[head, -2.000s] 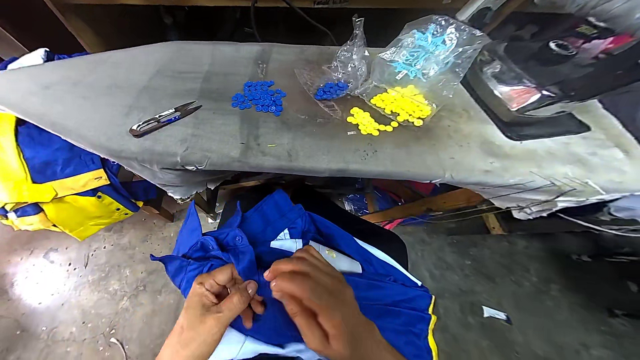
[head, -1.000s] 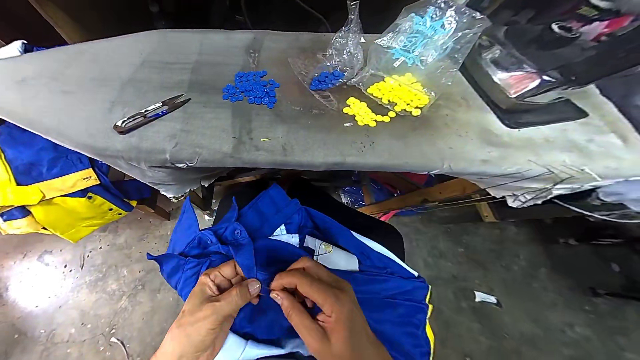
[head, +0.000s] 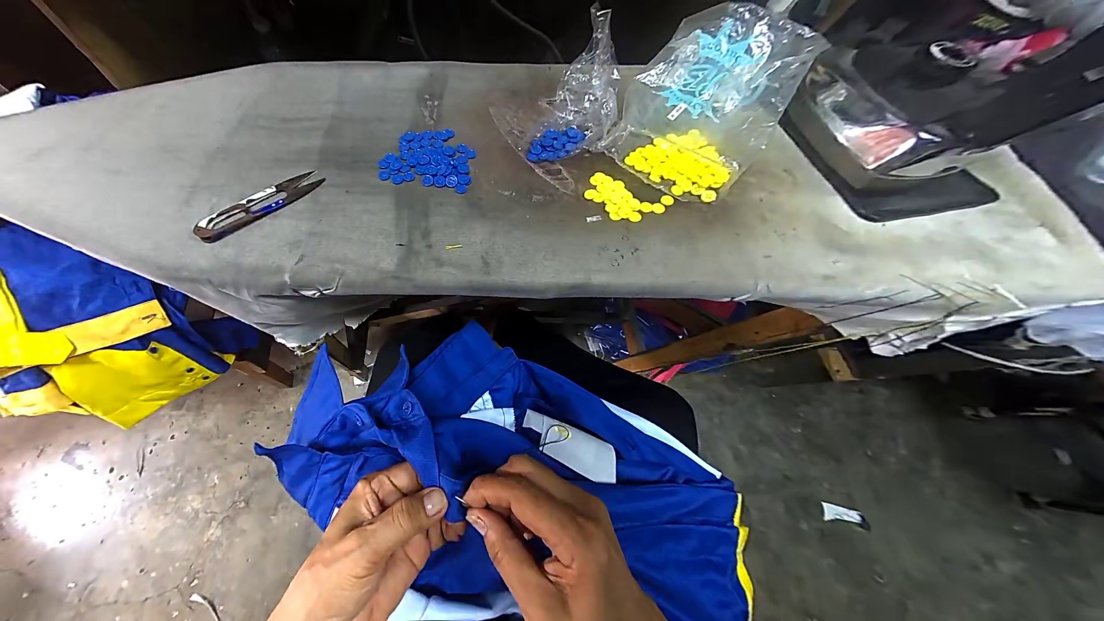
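A blue garment with a collar and white parts [head: 673, 526] lies across the lap. My left hand [head: 379, 535] pinches the edge of its front strip between thumb and fingers. Close beside it, my right hand [head: 552, 535] holds a thin needle [head: 461, 500] between thumb and forefinger, its tip at the cloth. Blue buttons [head: 407, 407] show on the strip above my left hand. A yellow button [head: 559, 433] with a dark loop of thread rests on the white part. Whether a button lies under my fingertips is hidden.
On the grey cloth-covered ironing board [head: 345, 267] lie thread snips [head: 259, 205], loose blue buttons [head: 428, 160], yellow buttons [head: 681, 164] and clear plastic bags [head: 595, 95]. An iron [head: 897, 147] stands at the right. Blue and yellow clothing [head: 95, 336] hangs at the left.
My right hand, a little apart from the left two seconds ago, is now close beside it at the cloth edge. My left hand keeps its pinch on the garment.
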